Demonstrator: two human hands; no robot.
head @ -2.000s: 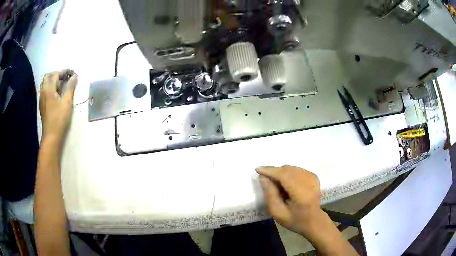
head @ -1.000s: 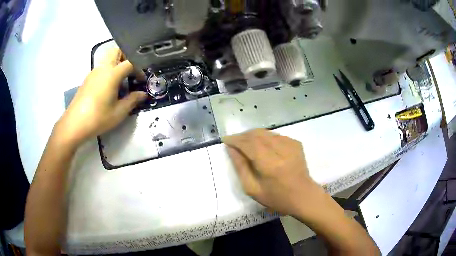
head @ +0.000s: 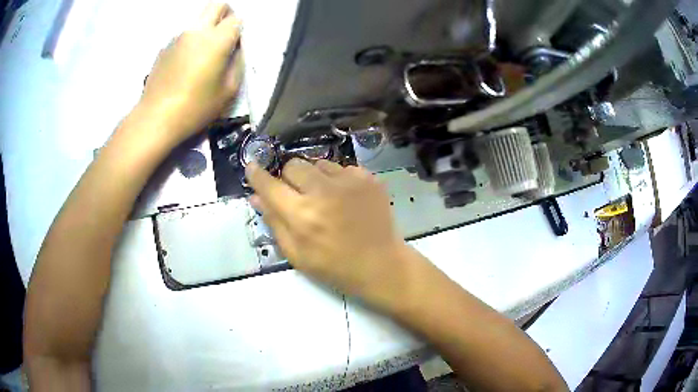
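Observation:
The sewing machine head (head: 360, 84) looms over the bed. Under it, the left rotary hook (head: 260, 151) shows in the dark opening; the right hook is mostly hidden. My right hand (head: 333, 222) reaches over the bed, with its index fingertip at the lower edge of the left hook. My left hand (head: 187, 80) is raised beside the left side of the head, fingertips bunched near the top edge. Any thread in either hand is too fine to see. The slide plate with its round hole (head: 191, 162) lies left of the hooks, partly behind my left forearm.
Two ribbed pale tension knobs (head: 511, 162) stick out of the head front. The black snips (head: 554, 217) lie right on the bed edge, partly hidden by the head. A yellow item (head: 612, 209) sits in the table cut-out. A dark strand (head: 347, 329) crosses the white table front.
My left hand has moved from beside the hooks up and away behind them. My right hand has moved left from the bed's front edge to the left hook. The view has shifted and tilted.

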